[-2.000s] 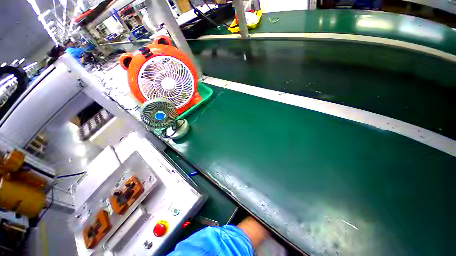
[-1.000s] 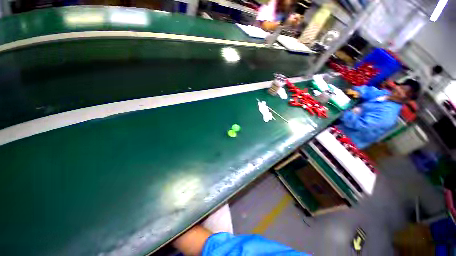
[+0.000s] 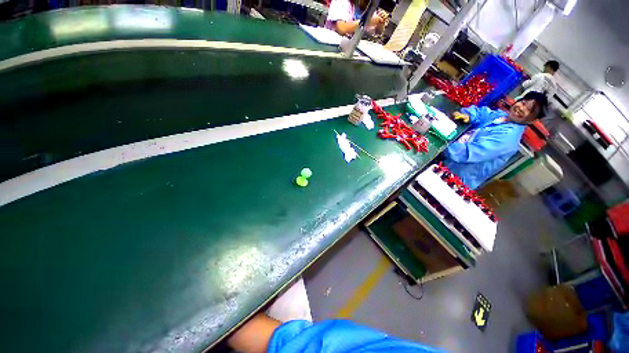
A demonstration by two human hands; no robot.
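Note:
The green bench top (image 3: 165, 227) fills the left and middle. Two small light-green balls (image 3: 303, 177) lie on it, touching. A thin pale rod (image 3: 364, 152) lies by a crumpled white scrap (image 3: 346, 147). My right hand (image 3: 252, 334) shows only as a bare wrist beyond a blue sleeve at the bottom; its fingers are hidden at the bench's near edge and the picture rim, so its grip cannot be seen. My left hand is out of view.
A small jar (image 3: 359, 110) stands near heaped red parts (image 3: 401, 132). A neighbouring worker in a blue smock (image 3: 490, 148) faces this way. A cart bears a white slab with red-and-black parts (image 3: 458, 207). The belt (image 3: 172, 96) runs beyond the white strip.
The view has swung right, away from the fans and machine, then shifted slightly further right. The right forearm stays at the bench edge since one second ago. The neighbour's face has turned this way.

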